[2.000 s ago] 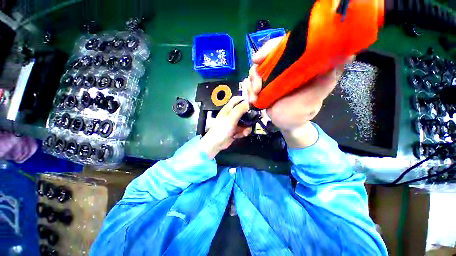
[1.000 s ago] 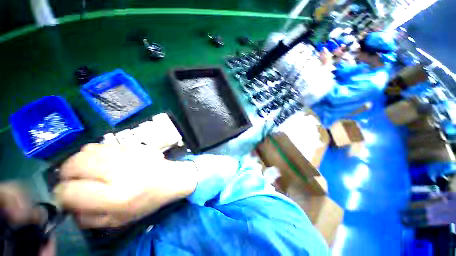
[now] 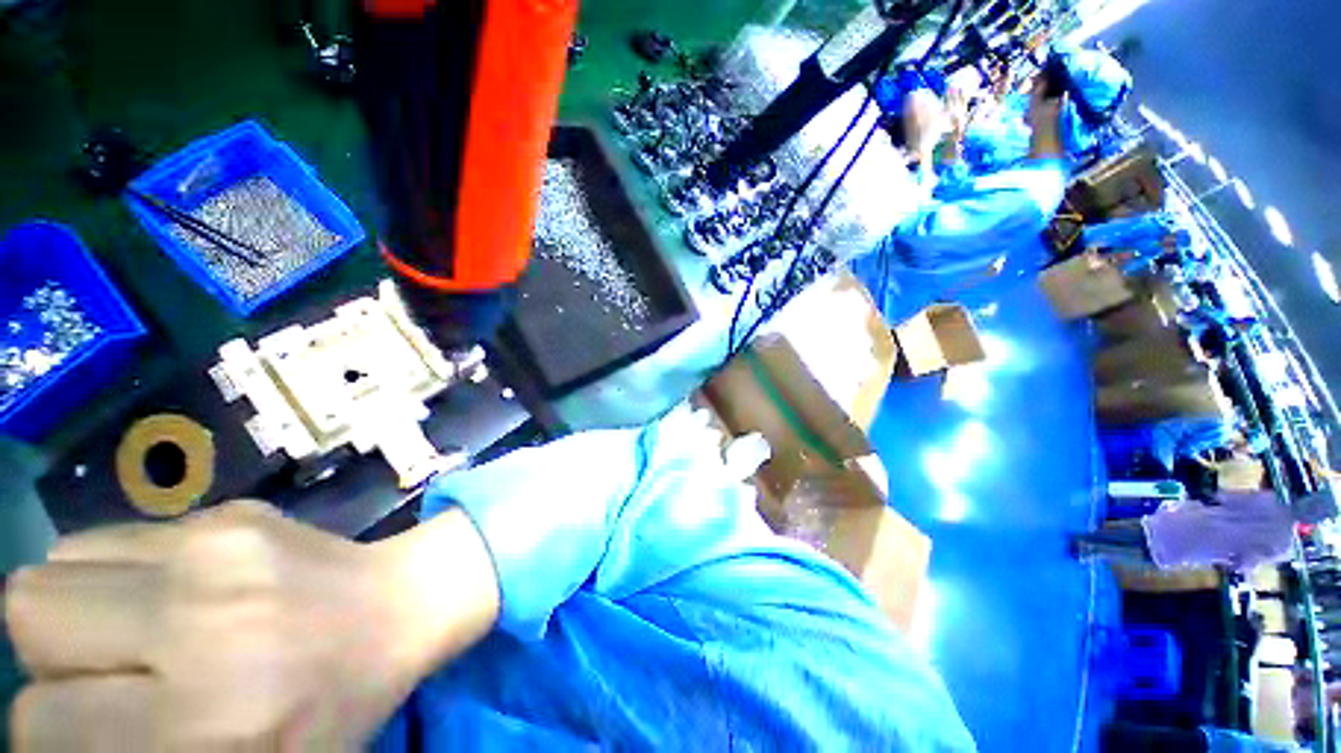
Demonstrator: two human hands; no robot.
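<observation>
My right hand [image 3: 221, 633] is large at the lower left, cut off by the edge. Its fingers are curled and point left; whether they hold anything is hidden. My left hand is out of the picture. The cream-white fixture [image 3: 335, 386] lies beyond my right hand on its black base [image 3: 96, 493], with no round unit in it. A tan ring [image 3: 165, 428] lies flat on the base to its left. The orange-red and black electric screwdriver [image 3: 497, 162] hangs nose down beside the fixture's upper right, touched by no hand.
Behind the fixture are a blue bin of silver pieces [image 3: 52, 331] and a blue bin [image 3: 302, 272] with screws and dark tweezers. A black tray [image 3: 596, 346] holds loose screws. Black units in clear trays [image 3: 735, 221], thin cables, cartons [image 3: 824, 368] and a person in blue [image 3: 971, 221] are at right.
The view has turned to the right. The screwdriver, first in my right hand, now hangs free. The fixture is uncovered from my hands. My left hand, blurred with a dark object, has left the picture.
</observation>
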